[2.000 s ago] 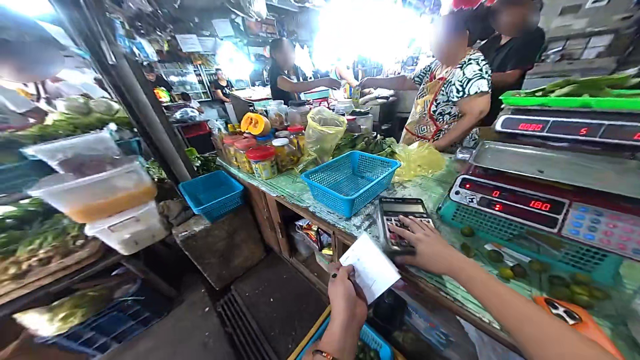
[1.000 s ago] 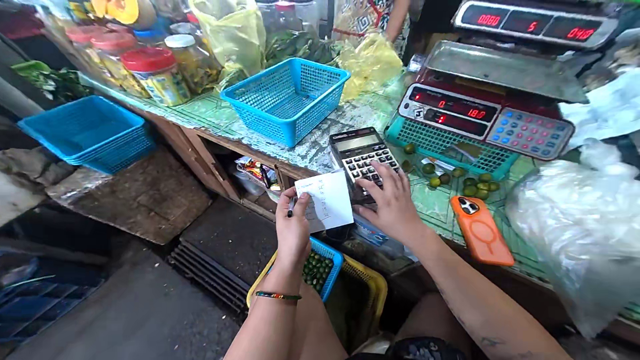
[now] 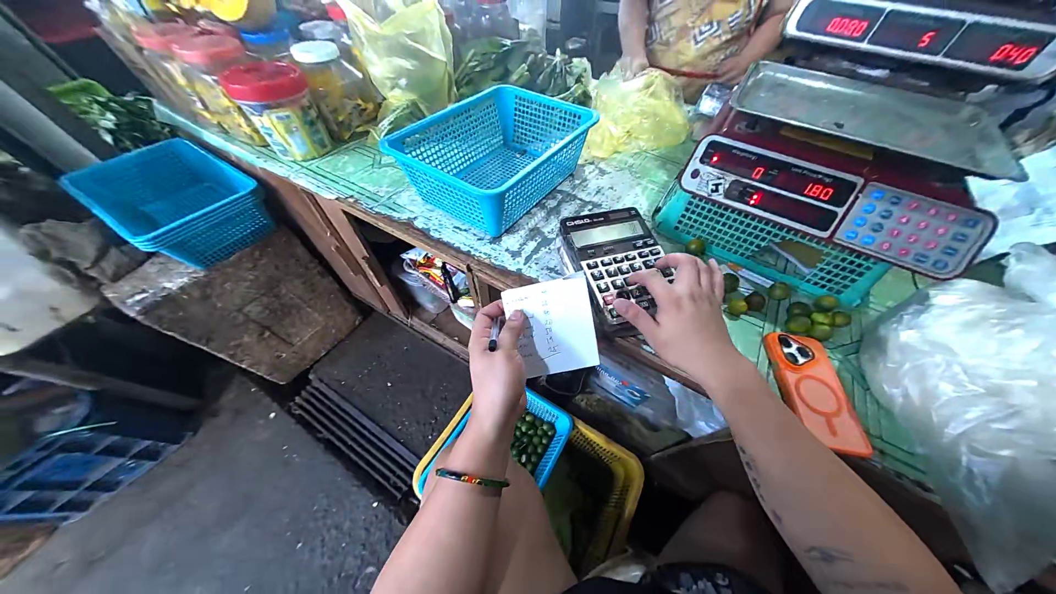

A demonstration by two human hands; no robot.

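Note:
My left hand point(image 3: 499, 363) holds a white paper point(image 3: 554, 323) with handwriting on it, and a dark pen point(image 3: 494, 334) is tucked in the same fingers. To its right lies a desk calculator point(image 3: 608, 239) at the counter's edge. My right hand point(image 3: 681, 313) is over the calculator's keys with fingers spread and bent, the fingertips on or just above the lower keys. It grips nothing. An orange phone case with a phone point(image 3: 817, 394) rests on the counter beside my right forearm. Small green citrus fruits point(image 3: 799, 318) lie between that phone and a digital scale point(image 3: 775, 186).
A blue plastic basket point(image 3: 495, 202) stands on the counter point(image 3: 346, 177), near lidded jars point(image 3: 276, 107) and a yellow plastic bag point(image 3: 639, 115). Stacked blue baskets point(image 3: 169, 206) are at left. A clear plastic bag point(image 3: 957, 363) is at right. A person point(image 3: 709, 37) stands across the counter.
The view has tilted down toward the counter. My right hand stays at the calculator, its fingers shifting over the keys. My left hand still holds the paper beside it.

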